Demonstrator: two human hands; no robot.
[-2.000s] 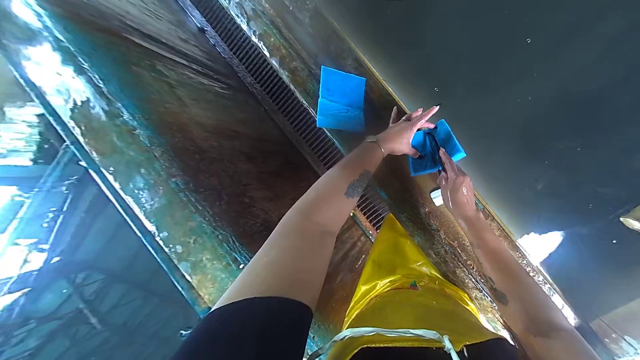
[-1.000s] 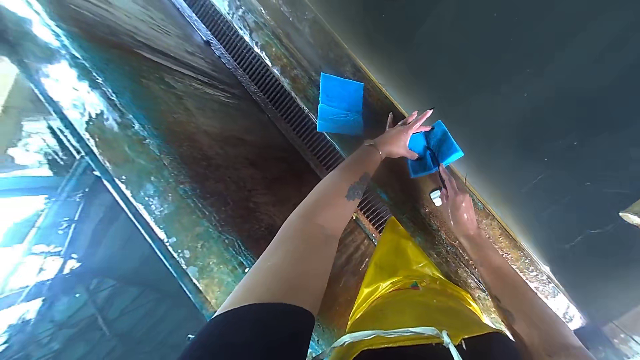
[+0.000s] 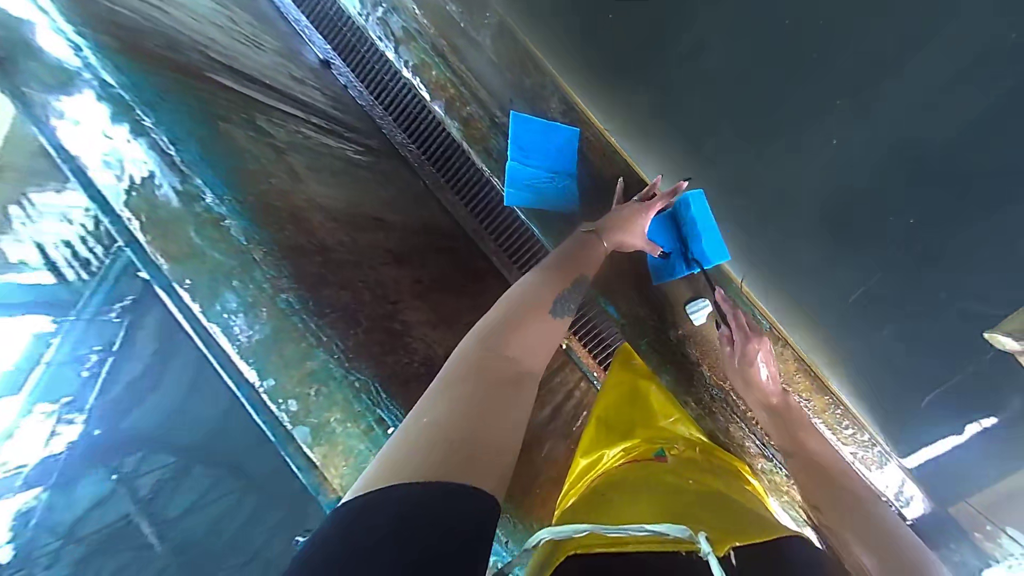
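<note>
A folded blue sheet [image 3: 702,230] lies at the edge of the wet ledge, its right part raised along a crease. My left hand [image 3: 636,220] presses on its left side with the fingers spread. My right hand [image 3: 748,344] holds a thin dark tool [image 3: 710,288], perhaps a knife, whose far end lies at the crease; the tip is hidden by the sheet. A second blue sheet [image 3: 542,160], creased across the middle, lies flat to the upper left of my left hand. A small white piece [image 3: 698,311] rests just left of my right hand.
A long slotted metal grate [image 3: 448,152] runs diagonally beside the ledge. The ledge's raised edge [image 3: 592,120] borders a dark grey surface [image 3: 800,144] on the right. A yellow plastic apron [image 3: 656,480] hangs at my front. At the far right sits a pale object [image 3: 1006,336].
The right part of the blue sheet has folded up toward the left. My right hand has drawn slightly back, down the view, with the tool. My left hand stays on the sheet.
</note>
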